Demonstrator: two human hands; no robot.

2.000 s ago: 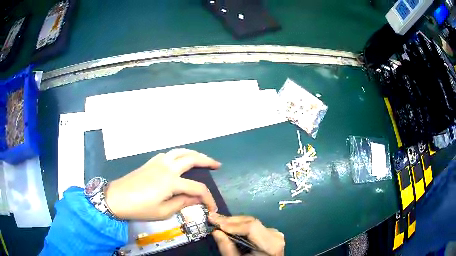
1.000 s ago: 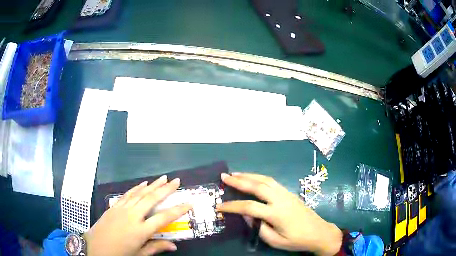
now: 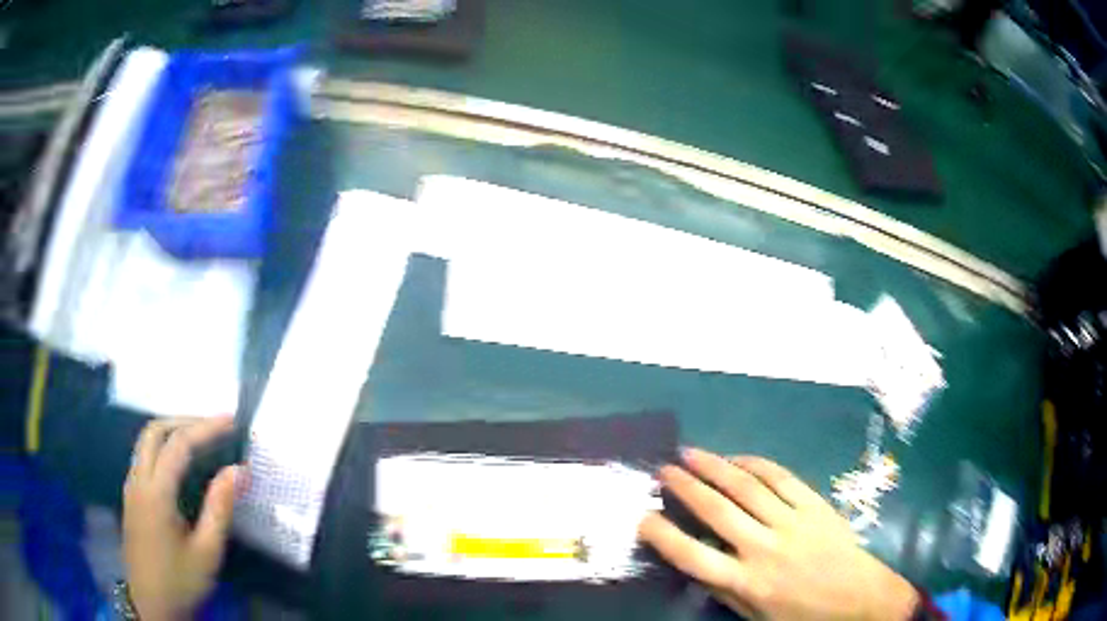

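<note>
The open phone unit (image 3: 510,519) lies on the black foam pad (image 3: 522,434), low in the middle. It is blurred, with an orange-yellow flex cable (image 3: 516,547) across its white middle. My right hand (image 3: 771,534) is at the phone's right end, fingers spread, fingertips at its edge; its thumb and palm are hidden, so I cannot tell if it holds a tool. My left hand (image 3: 176,522) is off the phone at the lower left, thumb and fingers apart and empty, beside the sticker sheet (image 3: 318,376). The sheet's near end has a dark grid.
White sheets (image 3: 631,297) lie behind the phone. A blue parts bin (image 3: 200,234) stands upper left. A zip bag (image 3: 904,370) and loose small parts (image 3: 868,485) are at the right, with a second clear bag (image 3: 986,522). A pale rail (image 3: 680,166) borders the belt, which carries foam pads (image 3: 868,127).
My left hand has left the phone and moved left beside the sticker sheet. My right hand stays at the phone's right end. The view has swung left, shifting the scene rightward.
</note>
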